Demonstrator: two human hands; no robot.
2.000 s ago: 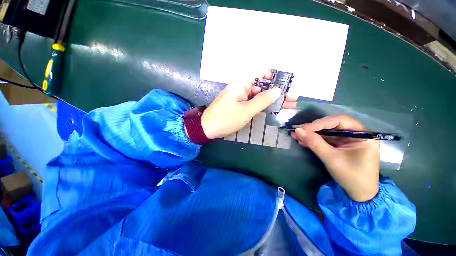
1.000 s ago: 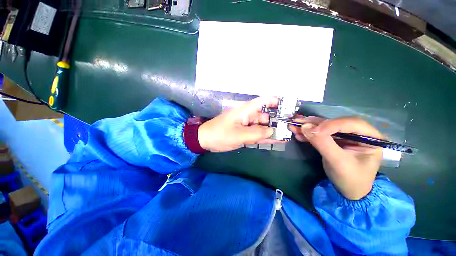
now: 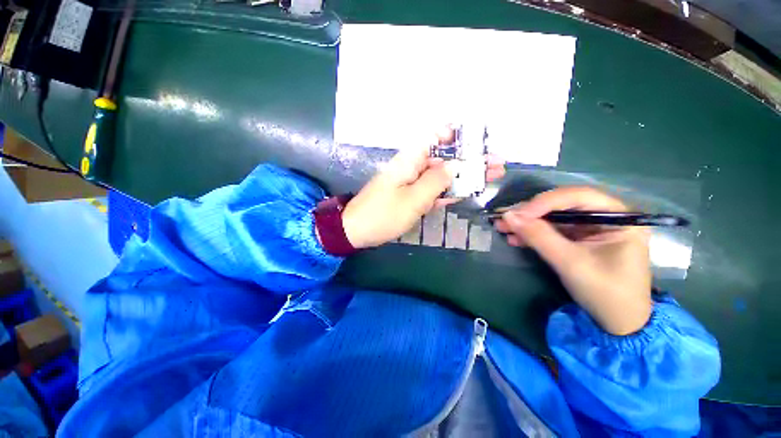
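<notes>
My left hand (image 3: 396, 198) holds a silver-grey circuit board module (image 3: 467, 162) between thumb and fingers, over the lower edge of a white paper sheet (image 3: 454, 81). My right hand (image 3: 591, 244) grips a slim black pen-like tool (image 3: 612, 219) that lies nearly level, its tip pointing left. The tip is close to the grey-brown adhesive strips (image 3: 456, 233), which lie side by side below the module. Whether the tip touches one cannot be told. A clear film (image 3: 672, 252) with bright glare shows under and beside my right hand.
A yellow-and-black screwdriver (image 3: 97, 137) lies at the left beside a black box with a white label (image 3: 64, 38) and a cable. A clear tray (image 3: 257, 27) is at the upper left. A raised rail (image 3: 685, 34) runs along the upper right on the green mat's far side.
A second ago the tool tip was at the module. Now my right hand has the tip lower, by the strips, and my left hand has raised the module away, uncovering more strips.
</notes>
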